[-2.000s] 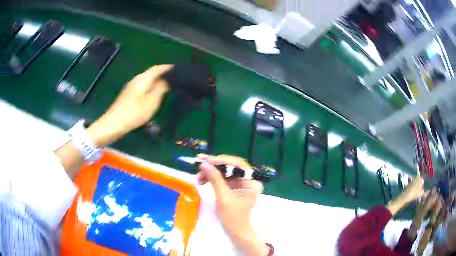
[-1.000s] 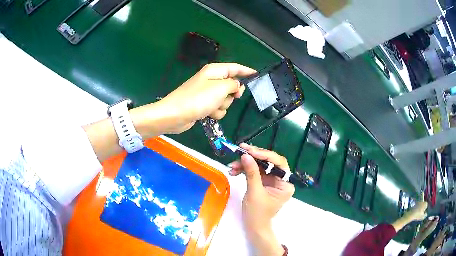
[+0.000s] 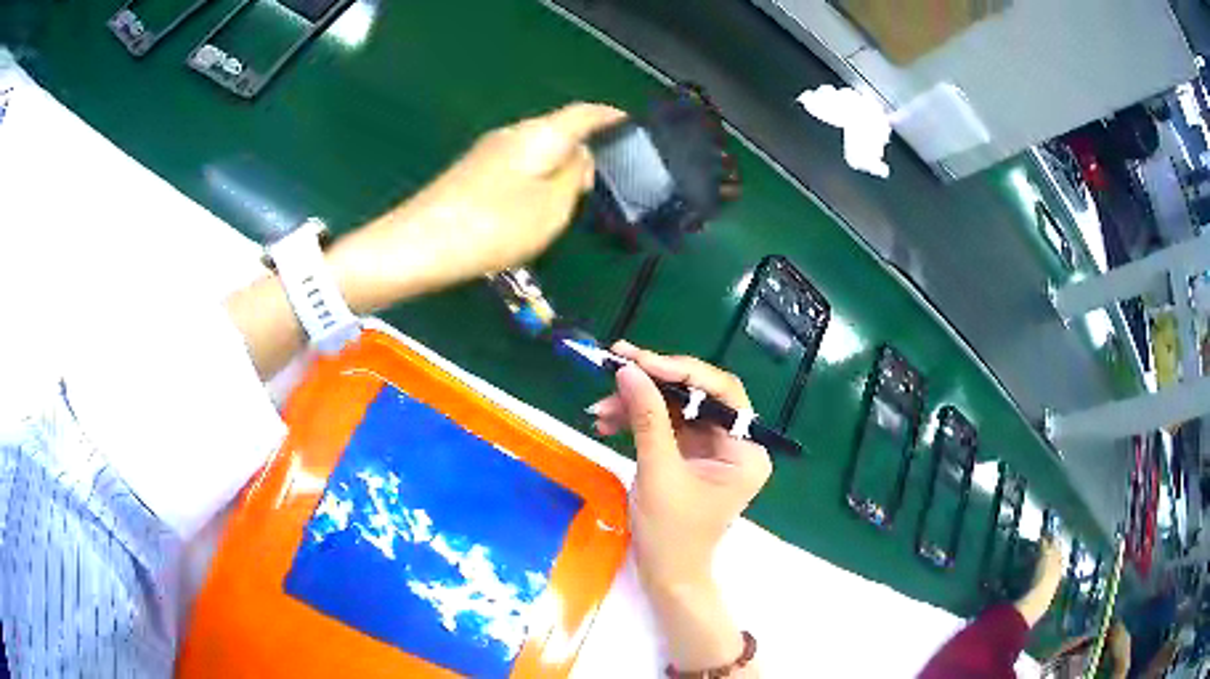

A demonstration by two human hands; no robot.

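My left hand (image 3: pixel 531 179) holds a dark phone middle frame (image 3: pixel 683 173) by its edge over the green belt; the frame is motion-blurred, with a pale grey rectangle (image 3: pixel 634 173) on it. My right hand (image 3: pixel 683 458) holds a black pen-shaped tool (image 3: pixel 710 409) with white bands like a pencil. Its pale tip is at a small blue piece (image 3: pixel 573 342), beside the frame's bottom end with gold and blue parts (image 3: pixel 524 303). Whether the tip touches that end is unclear.
An orange tray (image 3: pixel 252 570) with a shiny blue sheet (image 3: pixel 431 531) lies on the white bench edge nearest me. More frames lie along the green belt (image 3: pixel 438 80) at upper left and right. Another person's sleeve (image 3: pixel 982 646) and hand are at lower right. White crumpled material (image 3: pixel 849 126) lies beyond the belt.
My left hand first reached over a frame on the belt, then held one tilted; it is now a little farther up and left. The tool tip has moved slightly up and left since a second ago.
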